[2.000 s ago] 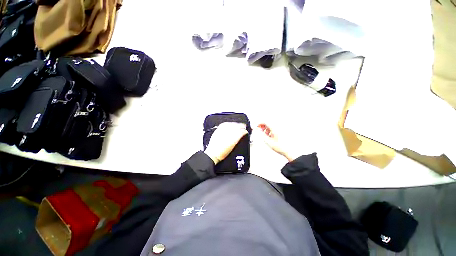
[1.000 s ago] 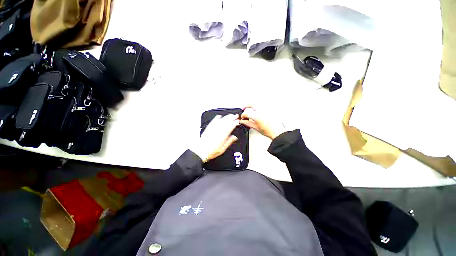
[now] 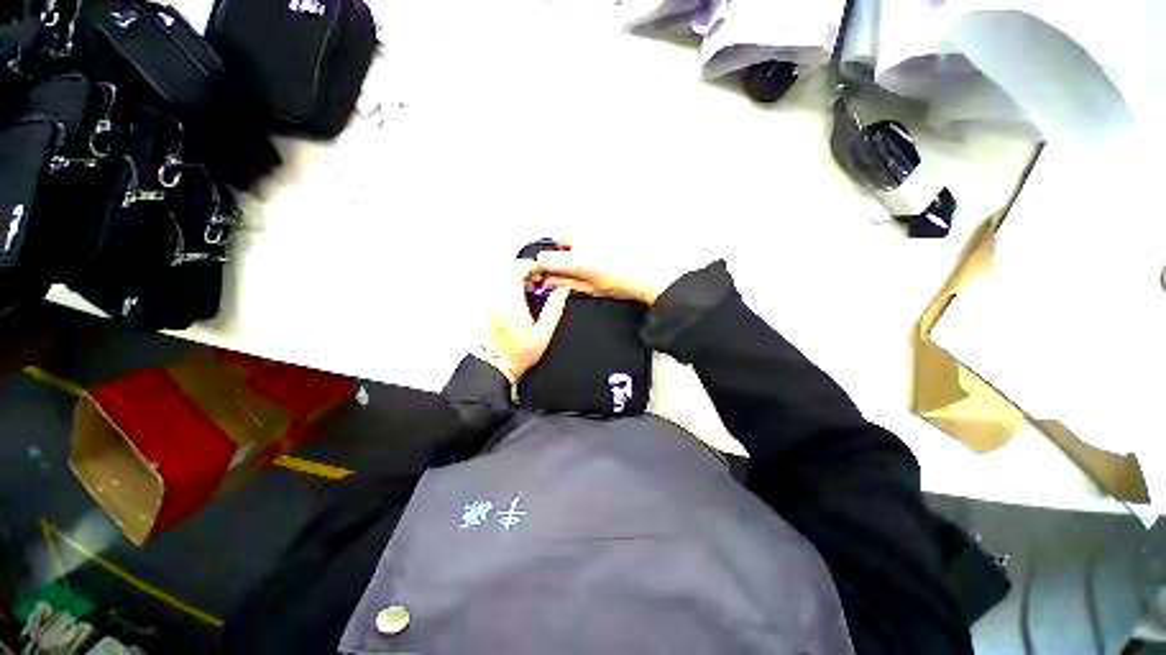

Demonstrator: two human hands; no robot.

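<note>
A small black bag (image 3: 591,358) with a pale logo in its lower right corner lies at the table's front edge, against my apron. My left hand (image 3: 522,330) grips the bag's left side near the top. My right hand (image 3: 582,274) reaches across the bag's top, its fingers at the upper left corner beside the left fingers. A small purplish patch shows between the fingers, where the bag seems to be open. The fingertips are small and partly blurred.
Black bags (image 3: 154,192) are piled at left. A black strap bundle (image 3: 901,179) with a white band lies right of centre. White sheets (image 3: 1087,294) and torn kraft paper (image 3: 965,397) lie at right. A red carton (image 3: 160,435) stands on the floor at left.
My right hand has moved left across the bag's top to its upper left corner. A purplish patch now shows there. The view has shifted, and the brown heap has left the picture.
</note>
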